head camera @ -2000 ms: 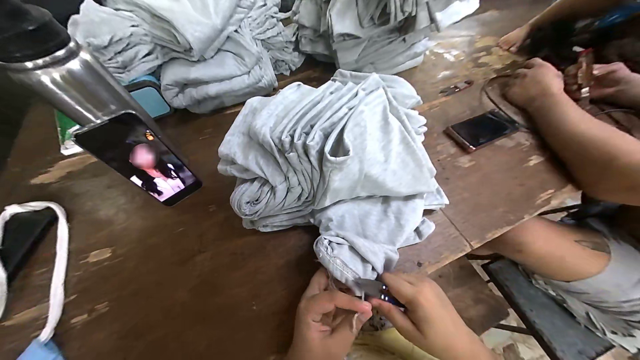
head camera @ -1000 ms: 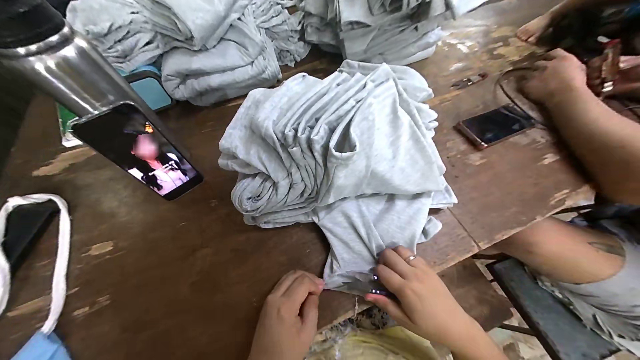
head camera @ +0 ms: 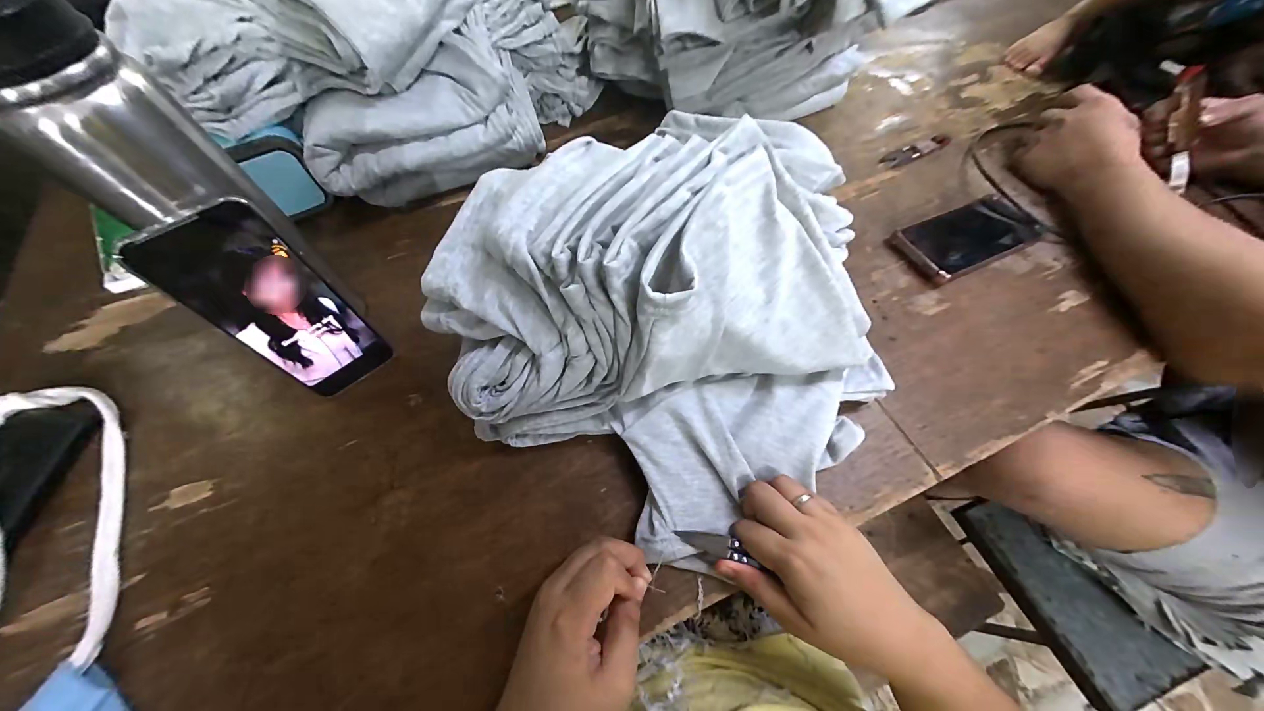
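Observation:
A stack of folded light grey knit fabric pieces (head camera: 632, 267) lies on the wooden table, its front piece trailing toward the near edge. My right hand (head camera: 795, 553), with a ring on one finger, grips a small metal cutting tool (head camera: 709, 543), probably thread snips; its pointed blade lies over the trailing fabric. My left hand (head camera: 597, 612) is at the lower left corner of that fabric, thumb and finger pinched on thin loose threads (head camera: 657, 575). The snips' handle is mostly hidden in my palm.
A phone (head camera: 262, 296) with a lit screen leans on a steel bottle (head camera: 148, 128) at left. More grey fabric piles (head camera: 425, 118) lie behind. At right are a dark phone (head camera: 968, 237), a small tool (head camera: 914, 151) and a co-worker's hand (head camera: 1081, 138). A white strap (head camera: 109, 513) lies at far left.
The gathered fabric end between my hands two seconds ago now lies spread out. My left hand has moved away from my right hand since then.

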